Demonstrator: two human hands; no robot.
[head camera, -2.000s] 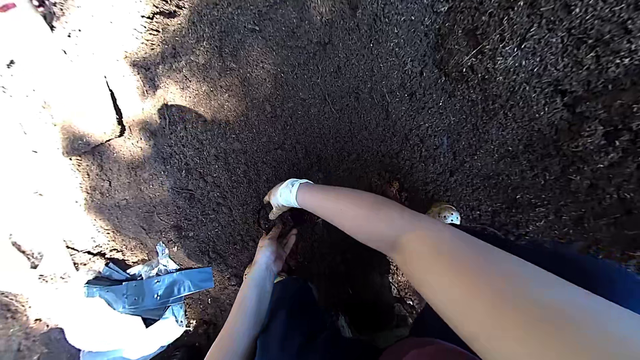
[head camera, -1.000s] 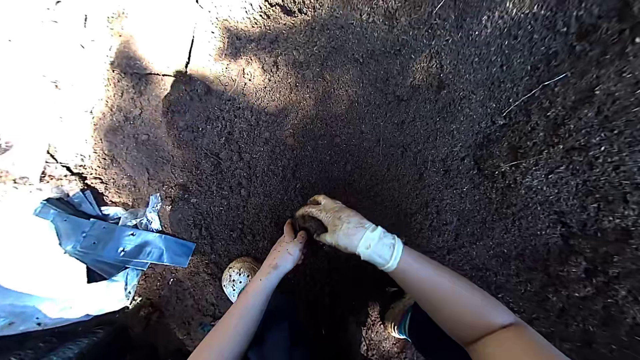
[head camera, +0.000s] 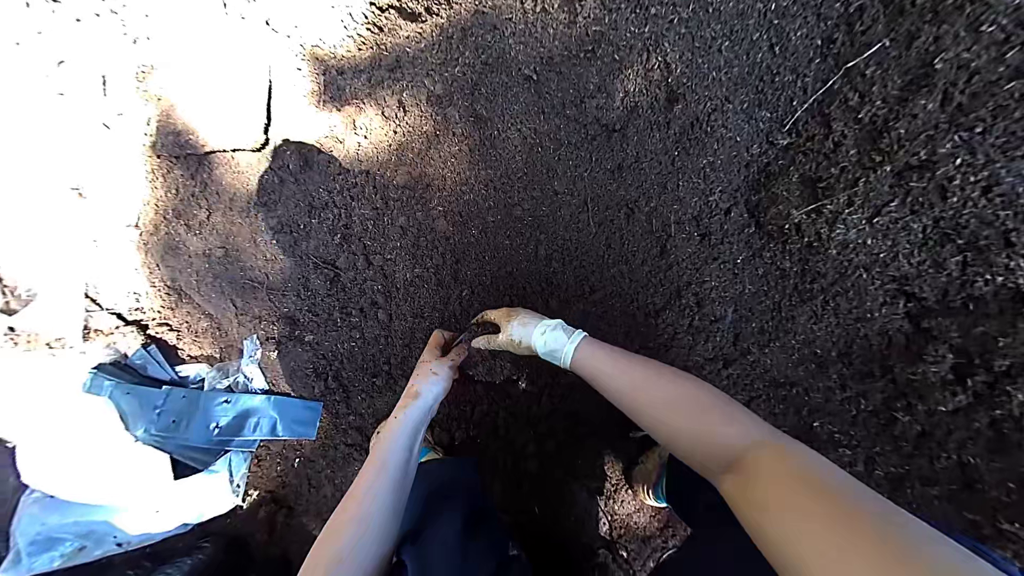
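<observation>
Low over dark loose soil (head camera: 544, 232), my two hands meet near the middle of the head view. My left hand (head camera: 440, 360), bare and dirt-smeared, pinches a small dark thing (head camera: 466, 337) at its fingertips; shadow hides what it is. On my right hand (head camera: 512, 330) is a soiled pale thin glove with a rolled cuff at the wrist. Its thumb and fingers curve around the other end of the dark thing, and I cannot tell how firmly they grip it.
Left of my arms lie grey-blue plastic bags (head camera: 232, 416) with small holes, on a white plastic sack (head camera: 56, 520). My feet stand below, one shoe (head camera: 648, 476) partly visible. A thin twig (head camera: 836, 84) lies at the upper right. Cracked, sunlit ground fills the upper left.
A second ago my gloved hand was around a dark clump beside my left fingers; now a thinner dark piece shows between the hands. The view has shifted.
</observation>
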